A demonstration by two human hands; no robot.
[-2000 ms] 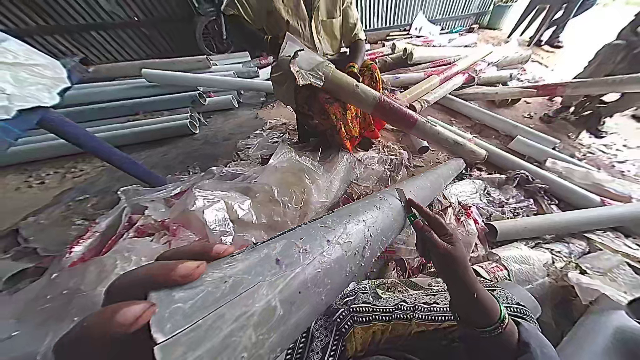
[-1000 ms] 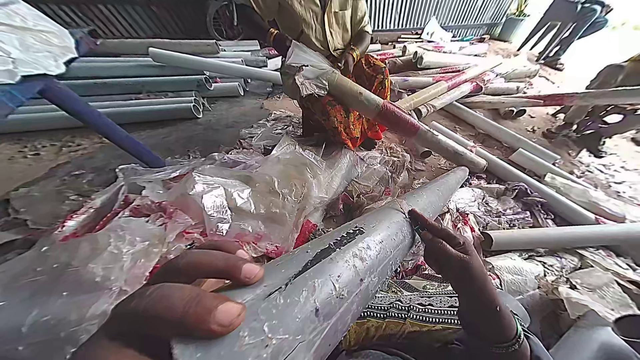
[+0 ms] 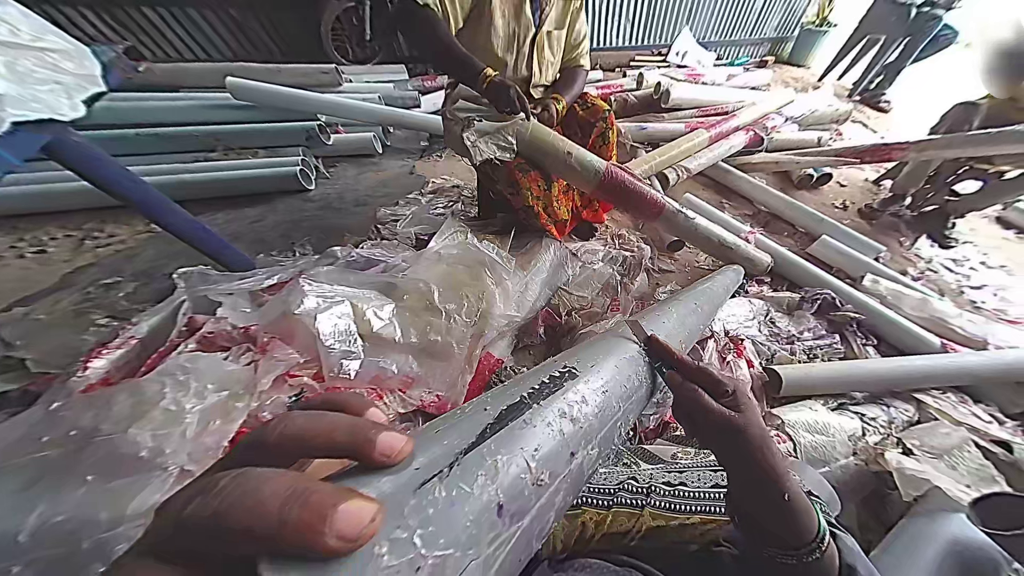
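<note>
A grey plastic pipe point(image 3: 552, 424) slants across my lap, its near end at the bottom and its far end up to the right. A dark scraped streak and small shavings mark its upper side. My left hand point(image 3: 296, 480) grips the near part of the pipe, thumb and fingers spread over its surface. In my right hand point(image 3: 704, 392) is a small flat metal blade point(image 3: 638, 330), whose tip rests on the pipe farther along. The rest of the blade is hidden by my fingers.
Crumpled clear plastic film point(image 3: 384, 312) lies left of the pipe. Opposite sits a person point(image 3: 512, 88) handling a wrapped pipe point(image 3: 632, 192). Grey pipes point(image 3: 200, 136) are stacked at the back left; more pipes point(image 3: 896, 372) lie at right. A blue pole point(image 3: 144, 192) slants at left.
The dark streak on the pipe was absent two seconds ago and shows one second ago and now. My left hand's fingers lie farther over the pipe than two seconds ago.
</note>
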